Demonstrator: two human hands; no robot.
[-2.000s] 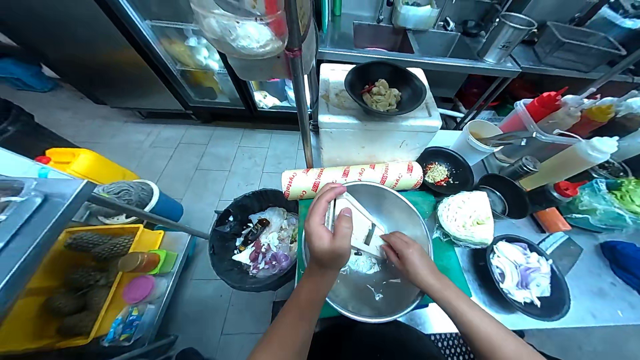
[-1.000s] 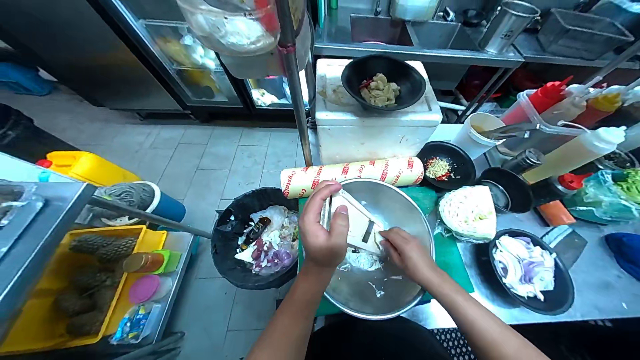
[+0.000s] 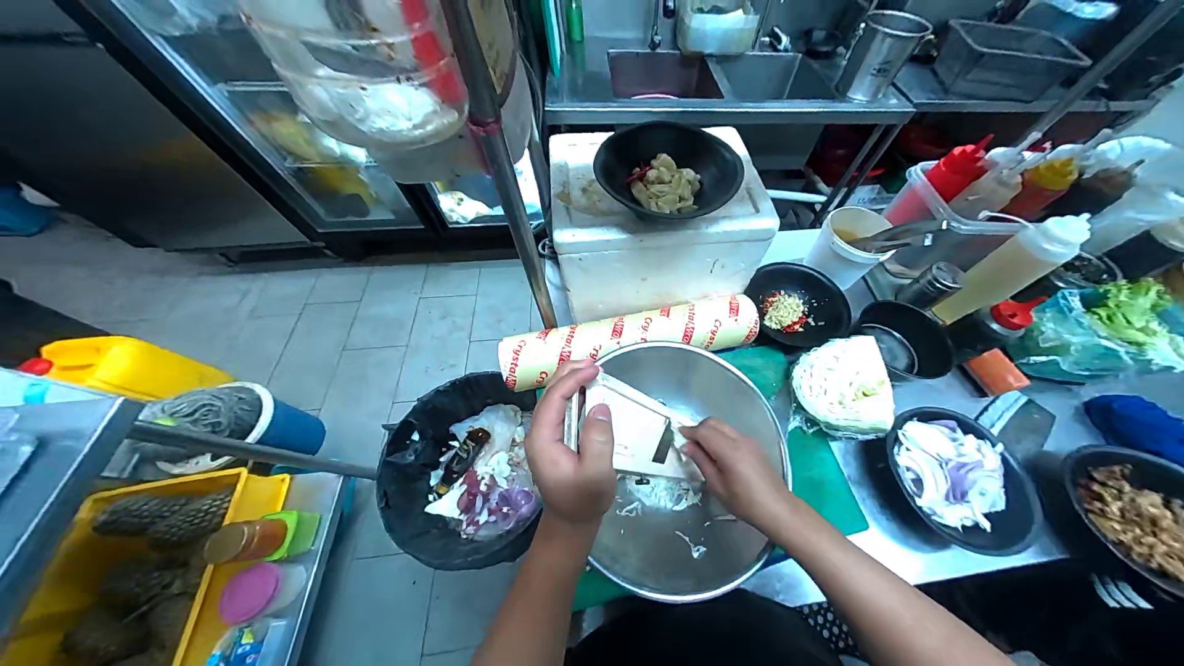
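Note:
My left hand grips the upper left end of a white mandoline slicer, which is tilted over a large stainless steel bowl. My right hand is at the slicer's right edge beside its dark slot, its fingers bent together; whether it holds a small piece there is hidden. White shreds lie in the bowl below the slicer. The bowl stands on a green cutting board. A cut cabbage in plastic wrap sits right of the bowl.
A roll of cling film lies behind the bowl, a lined waste bin to its left. At right are a bowl of sliced onion, a bowl of chopped garlic and chilli and sauce bottles. A metal pole rises at back left.

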